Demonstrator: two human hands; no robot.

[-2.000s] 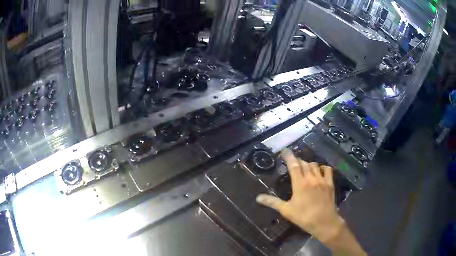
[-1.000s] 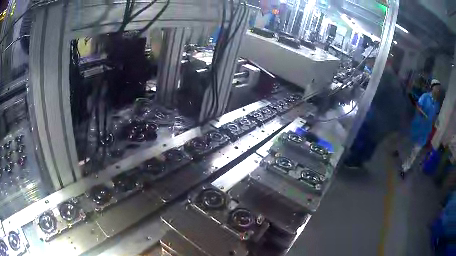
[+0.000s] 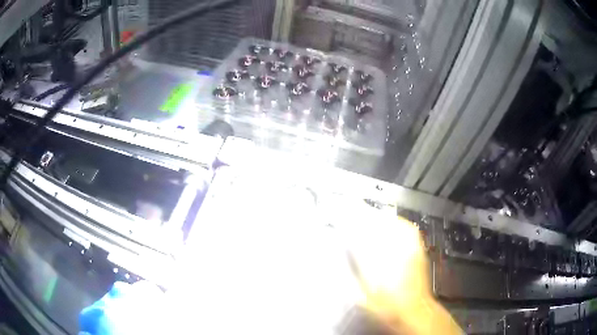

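Note:
Strong white glare covers the middle of the view and washes out the work there. My right hand (image 3: 393, 262) reaches in from the lower right, blurred and overexposed. Its fingertips fade into the glare, so I cannot tell whether it holds anything. A blue sleeve (image 3: 105, 314) shows at the lower left. My left hand cannot be made out in the glare. Dark round units (image 3: 461, 239) sit in a row on the line to the right of my right hand.
A whitish tray (image 3: 376, 134) with rows of dark round parts stands behind the line. A conveyor rail (image 3: 118, 131) runs across the left. An aluminium post (image 3: 474, 98) rises at the right. A dark cable crosses the upper left.
The view has swung left, from the carriers and walkway to the glare and parts tray. My right hand, absent one second ago, is back in view. A blue sleeve now shows at lower left.

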